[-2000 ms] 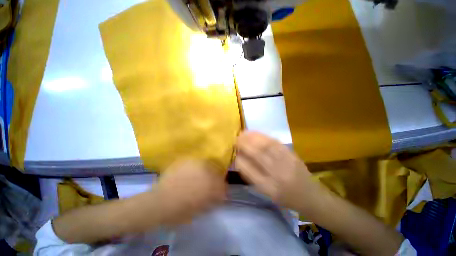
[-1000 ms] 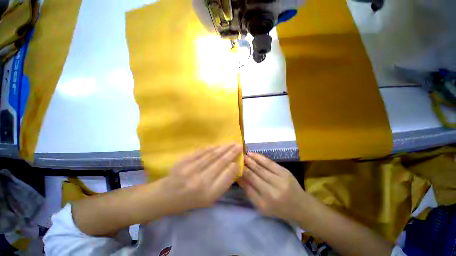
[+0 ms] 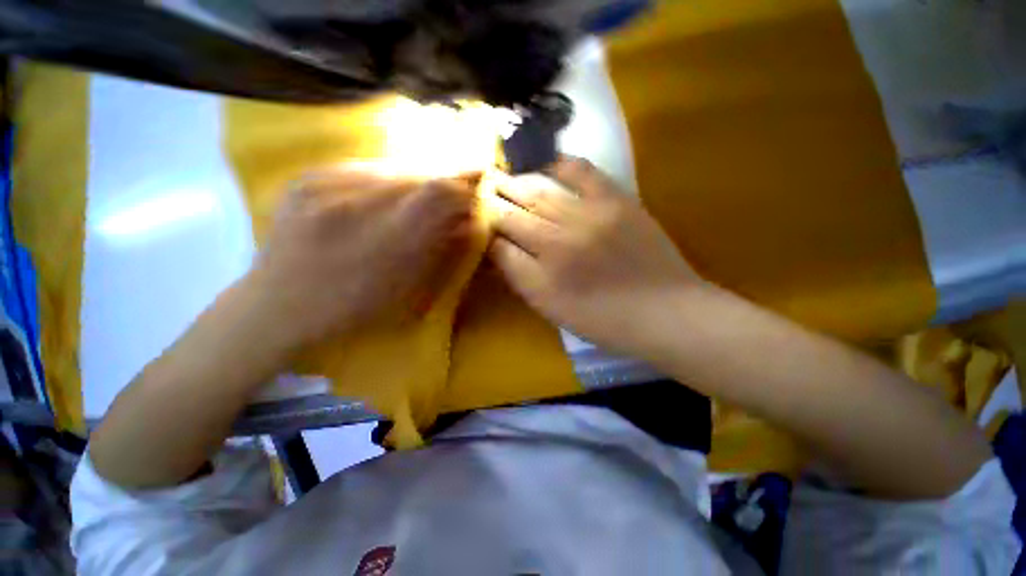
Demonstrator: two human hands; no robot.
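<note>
A mustard-yellow cut panel point(image 3: 506, 349) lies under the machine head and reaches over the table's front edge, its edge folded and bunched between my hands. My left hand point(image 3: 366, 242) lies on the cloth left of the seam edge, its fingertips pinching the fold just in front of the needle area. My right hand point(image 3: 585, 248) holds the same edge from the right, fingers close to the presser foot. Both hands are blurred. The sewing machine head point(image 3: 450, 51) is large and blurred at the top. Lamp glare hides the needle.
A darker yellow panel point(image 3: 776, 169) lies flat right of the needle. A long yellow piece point(image 3: 54, 248) hangs over the table at far left. Crumpled yellow cloth point(image 3: 945, 366) lies below the table edge at right. The grey table edge point(image 3: 298, 411) runs along the front.
Both hands have moved up from the table's front edge to near the needle. The panel is now folded and bunched along its edge. The view has moved closer to the machine head.
</note>
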